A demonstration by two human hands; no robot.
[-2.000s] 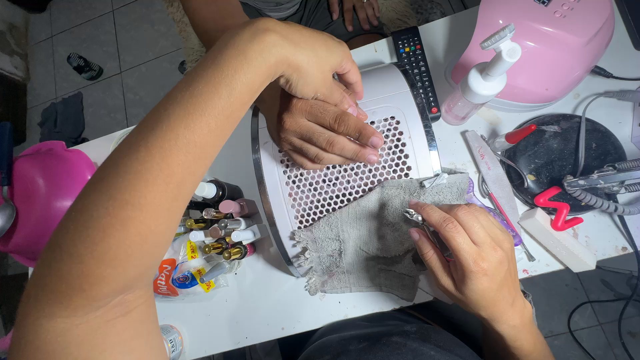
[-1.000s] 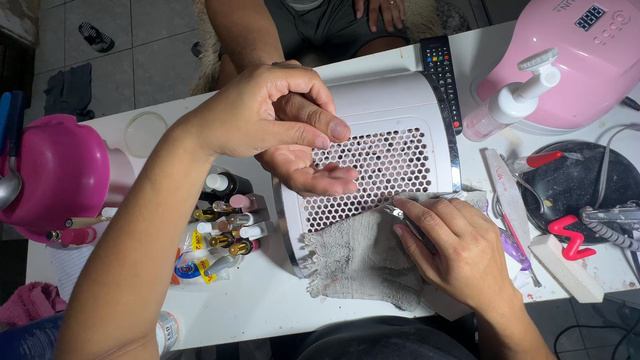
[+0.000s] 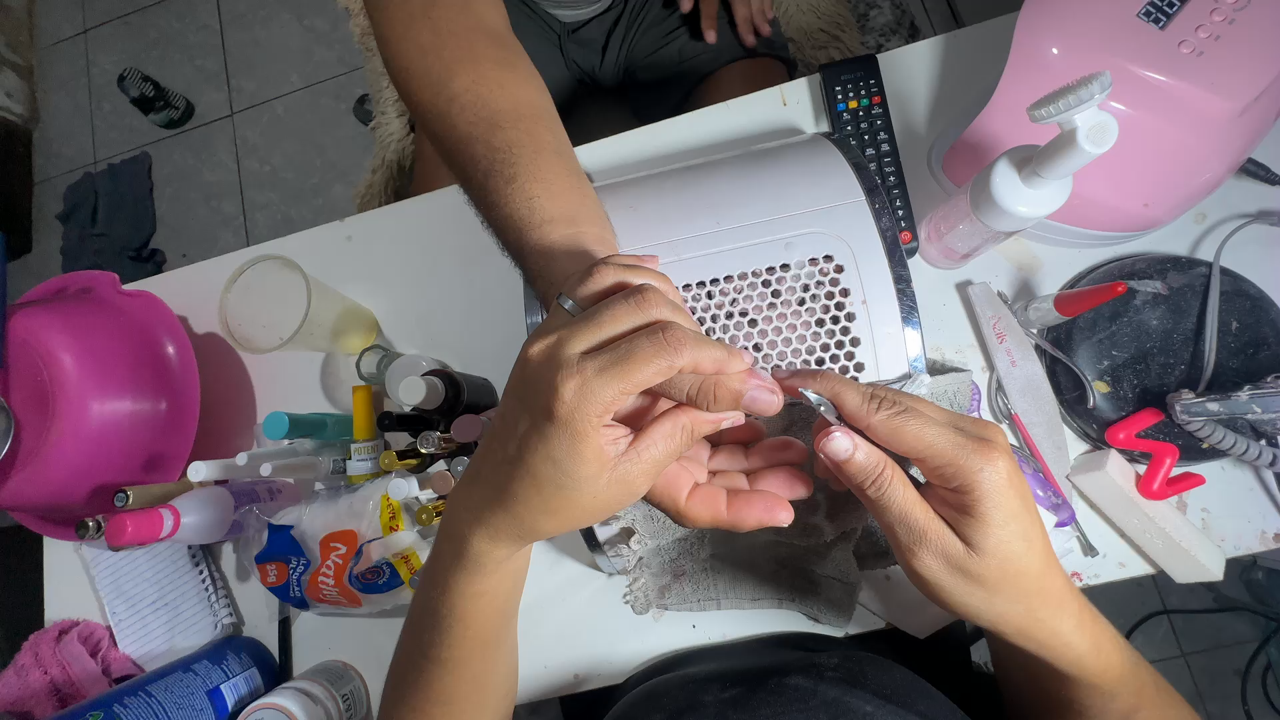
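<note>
My left hand (image 3: 590, 400), with a ring on one finger, grips the other person's hand (image 3: 720, 480), whose thumb points right and whose palm faces up. In my right hand (image 3: 920, 470) are metal cuticle nippers (image 3: 822, 406), their tips close to the held thumb; my fingers hide the handles. Under the hands lies a worn grey cloth (image 3: 740, 575), partly over a white nail dust collector (image 3: 740, 185) with a honeycomb grille.
Nail polish bottles (image 3: 455, 392), a cotton bag (image 3: 340, 560), a plastic cup (image 3: 290, 305) and a pink bowl (image 3: 100, 400) stand left. Right are a remote (image 3: 868, 150), pump bottle (image 3: 1010, 200), pink nail lamp (image 3: 1120, 120), nail file (image 3: 1020, 370), white buffer block (image 3: 1150, 515) and black round base (image 3: 1150, 330).
My left hand has closed around the other person's hand, which it held more loosely a second ago. The nippers in my right hand are now near that person's thumb, away from the cloth.
</note>
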